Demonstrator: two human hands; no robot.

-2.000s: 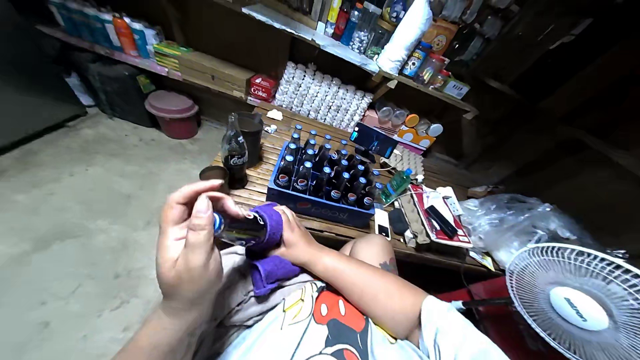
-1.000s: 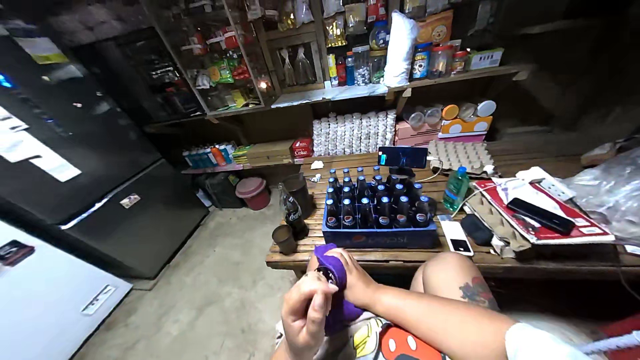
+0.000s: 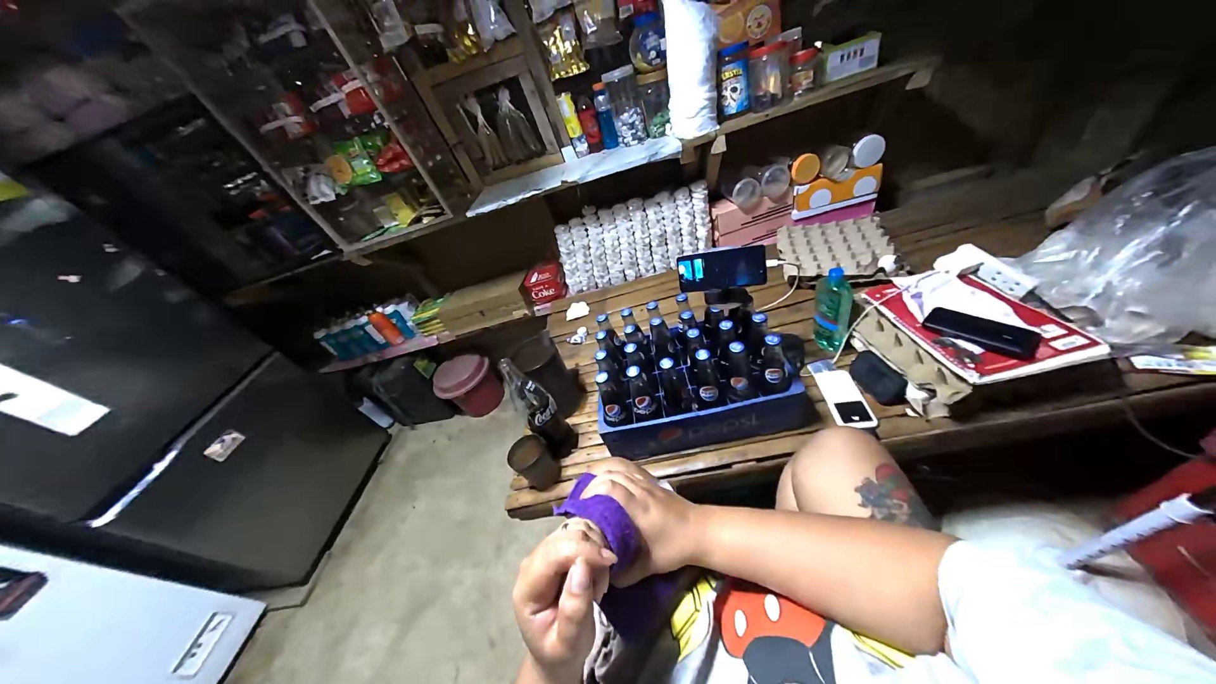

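Observation:
My right hand (image 3: pixel 655 518) is closed around a purple cloth (image 3: pixel 608 522), low in the middle of the view. Just left of it and touching the cloth's end is my left hand (image 3: pixel 565 589), its fingers curled; whether they grip anything cannot be told. What the cloth wraps is hidden. Beyond my hands a blue Pepsi crate (image 3: pixel 712 427) full of capped dark glass bottles (image 3: pixel 708 380) stands on a slatted wooden table. A Coca-Cola glass bottle (image 3: pixel 540 408) with dark contents stands upright left of the crate, beside a brown cup (image 3: pixel 533 462).
A phone (image 3: pixel 722 269) on a stand is behind the crate. To the right are a green bottle (image 3: pixel 833 309), a white phone (image 3: pixel 844 394), a black case (image 3: pixel 878 377), egg trays (image 3: pixel 836 247) and a red notebook (image 3: pixel 1054 347). My knee (image 3: pixel 841 465) is against the table's front edge.
The view has swung left and up. Two seconds ago a dark bottle with a blue cap showed between my hands in the purple cloth; now the cloth and my fingers hide it.

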